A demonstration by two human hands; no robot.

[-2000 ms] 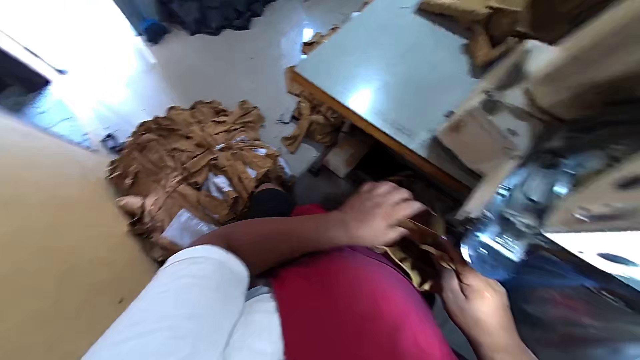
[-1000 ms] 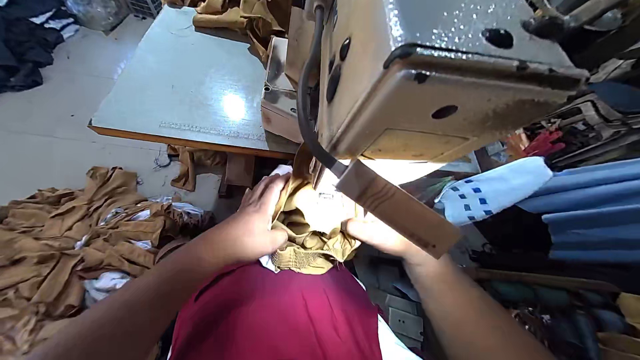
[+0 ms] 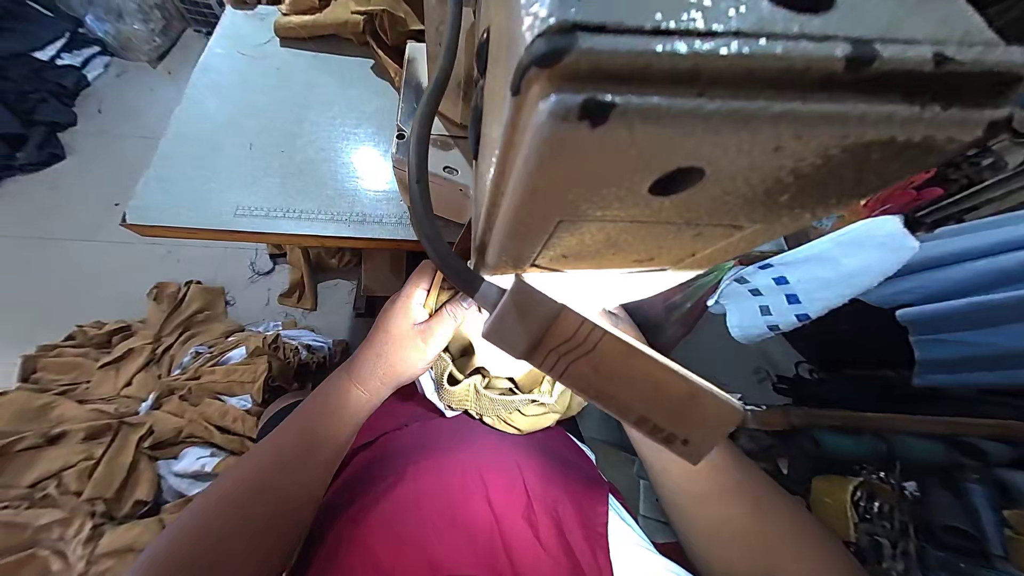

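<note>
Below the head of an industrial sewing machine (image 3: 624, 184), my left hand (image 3: 412, 332) pinches the left edge of a tan garment (image 3: 512, 400) between thumb and fingers. The garment's gathered, ribbed-looking opening faces me, just above my lap. My right hand (image 3: 624, 320) is at the garment's right side, mostly hidden behind a lamp housing (image 3: 616, 368) on a dark flexible neck (image 3: 428, 160). Bright light falls on the cloth between both hands. The needle area cannot be seen.
A pale worktable (image 3: 264, 136) with a printed ruler lies at the upper left, tan cloth (image 3: 352, 20) at its back. A heap of tan garments (image 3: 136, 416) covers the floor at left. A white checked cloth (image 3: 816, 276) and blue fabric (image 3: 960, 296) hang at right.
Since two seconds ago, the view has swung toward the machine, and both hands have come with the tan garment under its head. Over the last second the hands have barely moved.
</note>
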